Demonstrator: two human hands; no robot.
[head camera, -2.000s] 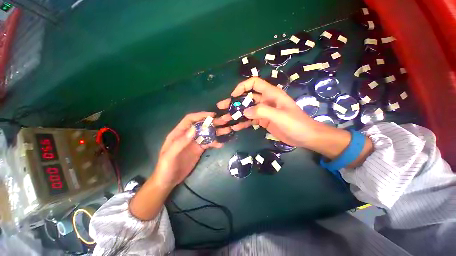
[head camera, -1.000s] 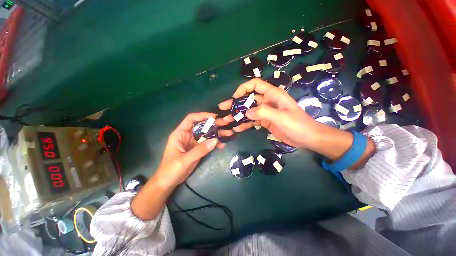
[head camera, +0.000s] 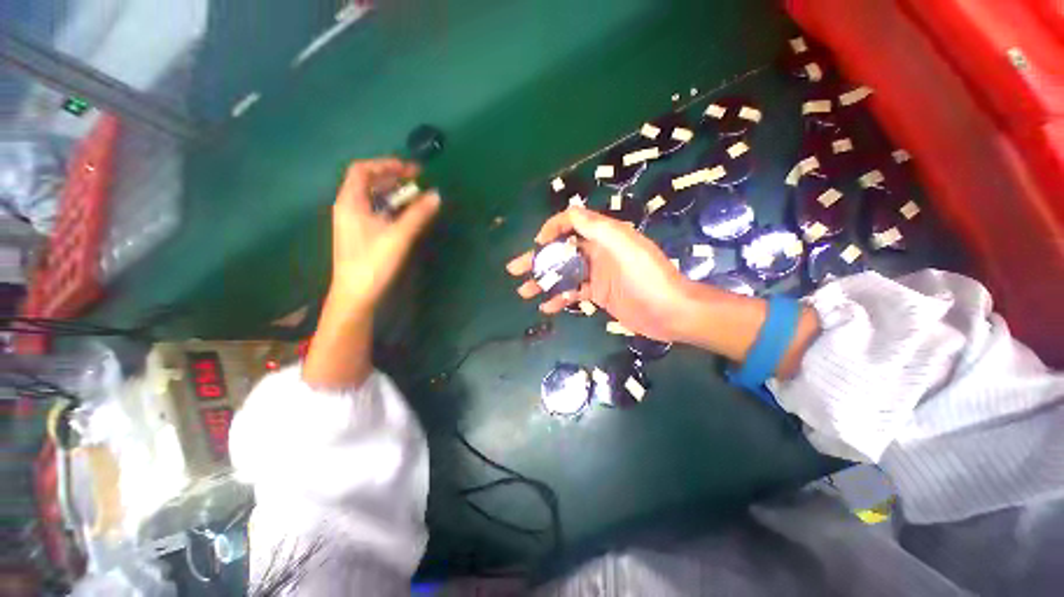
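My left hand (head camera: 376, 227), slightly blurred, is over the raised green strip and holds a small round unit with a cream tape tab (head camera: 400, 196) between thumb and fingers. A dark disc (head camera: 426, 142) lies on the strip just beyond its fingertips. My right hand (head camera: 613, 268) holds another round unit (head camera: 559, 267) with a shiny silver face turned up. Many loose black discs with cream tape tabs lie right of my right hand, some with bright reflective faces (head camera: 727, 218). Two more discs (head camera: 567, 390) lie below my right hand.
A red plastic tray (head camera: 933, 117) runs along the right side, another red tray (head camera: 79, 233) is at far left. The beige power supply (head camera: 193, 408) with red readouts and clear plastic film stands at left. Thin black cords (head camera: 513, 480) loop on the green bench below my hands.
My left hand has moved up and away from my right hand, onto the green strip, with its unit. My right hand stays nearly in place. The view has shifted left.
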